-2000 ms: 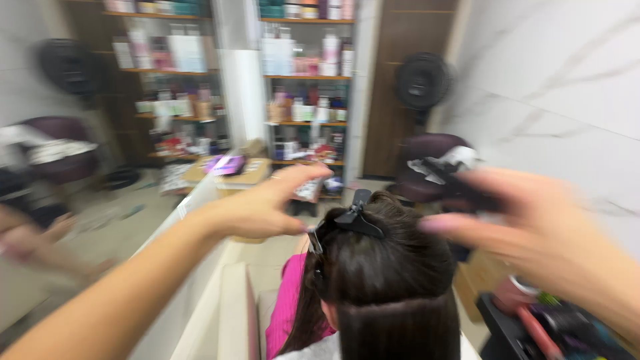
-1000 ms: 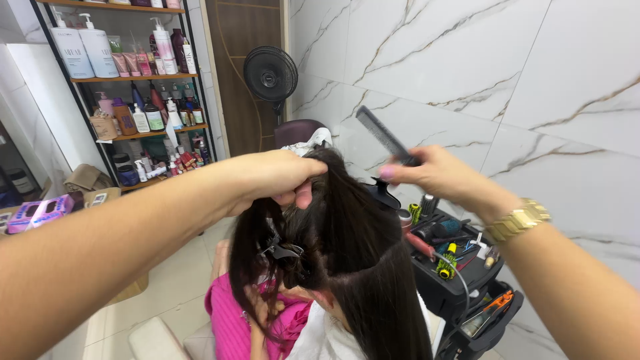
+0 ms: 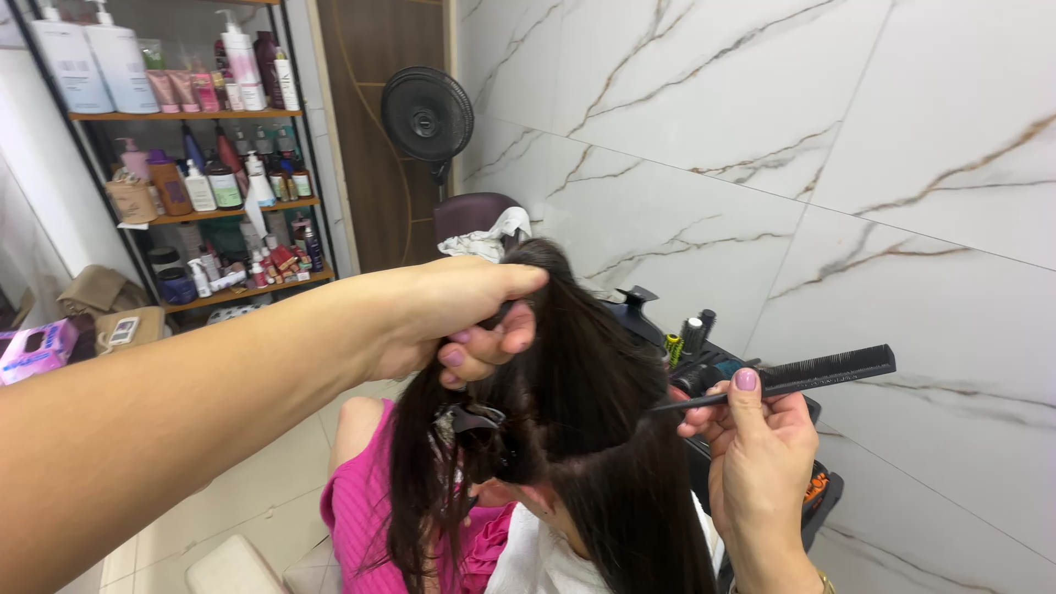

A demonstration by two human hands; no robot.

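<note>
Dark hair point(image 3: 594, 363) on a seated person's head fills the middle of the view. My left hand point(image 3: 483, 326) is closed around a lock of it at the top of the head. My right hand point(image 3: 759, 454) grips a black tail comb point(image 3: 825, 371), teeth end pointing right. Its thin tail reaches left to the hair at the side of the head. A metallic-looking hair clip point(image 3: 470, 418) holds hair on the left side. Below, a parting line crosses the back of the head, and long loose hair hangs under it.
A black trolley point(image 3: 813, 408) with round brushes point(image 3: 693, 334) stands at right, beside the marble-patterned wall point(image 3: 742, 99). A fan point(image 3: 426, 114) and purple chair point(image 3: 478, 210) are behind. Shelves point(image 3: 198, 114) of bottles stand at left. The person wears pink point(image 3: 363, 511) with a white towel point(image 3: 536, 553).
The comb was raised away from the hair a second ago; now it is lower, its tail at the hair. My left hand still holds hair. The view has swung right since two seconds ago.
</note>
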